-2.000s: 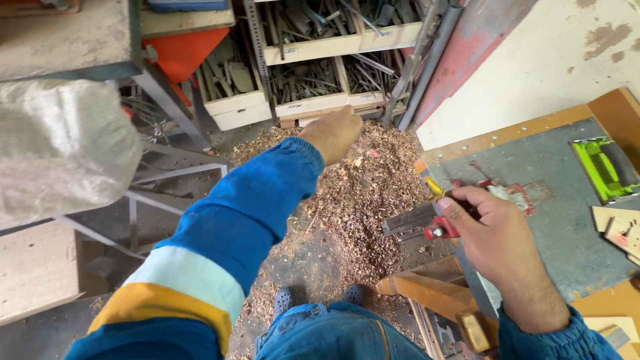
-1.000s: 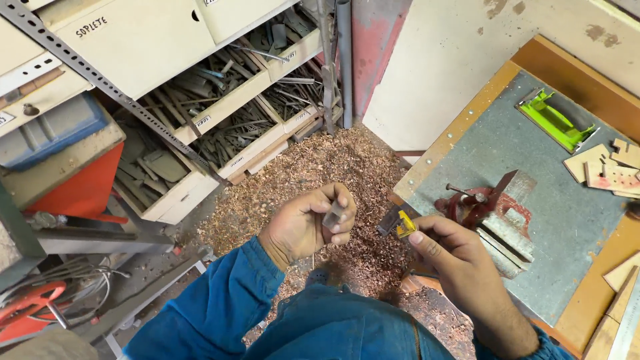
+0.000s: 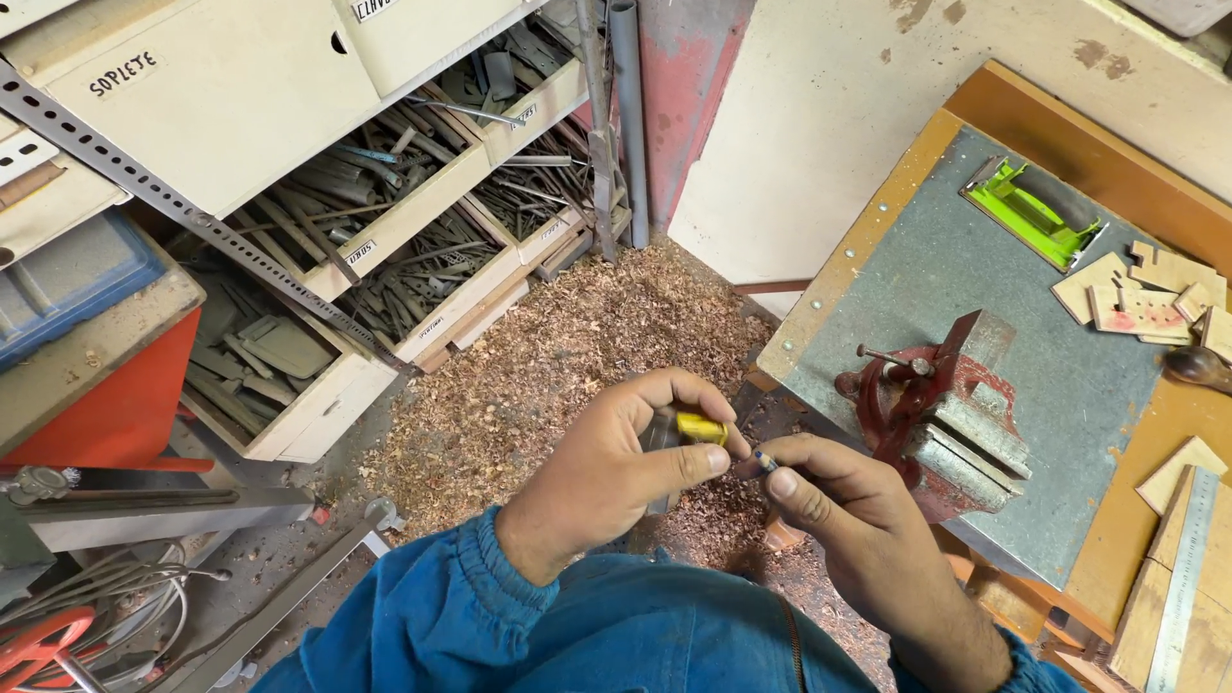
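Note:
In front of my body, my left hand [image 3: 630, 462] holds a small yellow piece [image 3: 701, 428] together with a greyish object that its fingers partly cover. My right hand [image 3: 833, 505] pinches a small, thin piece with a dark blue tip [image 3: 765, 462] between thumb and forefinger. The fingertips of both hands are close together. To the right of my right hand, a red bench vise [image 3: 938, 414] with bare metal jaws stands on the metal-topped workbench [image 3: 866, 318].
Wood shavings [image 3: 539, 385] cover the floor ahead. Shelving with bins of scrap strips [image 3: 423, 269] stands at left. On the bench lie a green sanding holder [image 3: 1035, 214], cut wooden pieces [image 3: 1136, 308] and a metal ruler [image 3: 1182, 577]. Coiled cable [image 3: 144, 602] is at lower left.
The yellow piece was in my right hand and is now in my left. My right hand now pinches the blue-tipped piece. Both hands have come together.

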